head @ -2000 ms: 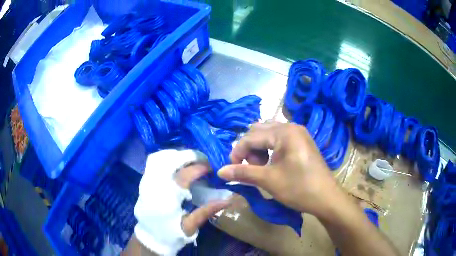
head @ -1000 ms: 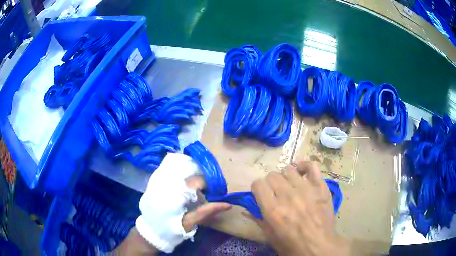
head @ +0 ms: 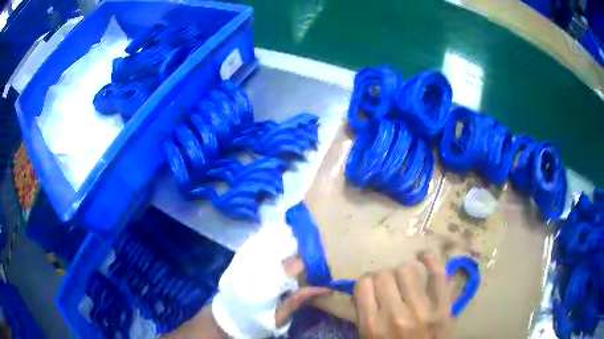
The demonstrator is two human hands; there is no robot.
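Note:
My left hand (head: 265, 285), in a white glove with bare fingertips, grips a blue wavy strip (head: 308, 243) that stands up above the thumb and runs right. My bare right hand (head: 405, 296) lies over the same blue band near the front of the cardboard, its fingers curled on it. A blue oval ring (head: 466, 283) sticks out to the right of that hand. Its join with the strip is hidden under my fingers.
A blue bin (head: 119, 179) with white lining stands left, with ringed strips (head: 248, 189) beside it. Bundles of oval rings (head: 391, 159) stand behind the cardboard (head: 384, 235). A white cup (head: 480, 202) is right of centre, a strip heap (head: 583, 258) far right. A green conveyor (head: 371, 33) runs behind.
Since two seconds ago, my hands have moved from the ringed strips beside the bin to the front of the cardboard. Over the last second they keep hold of the band while the view shifts.

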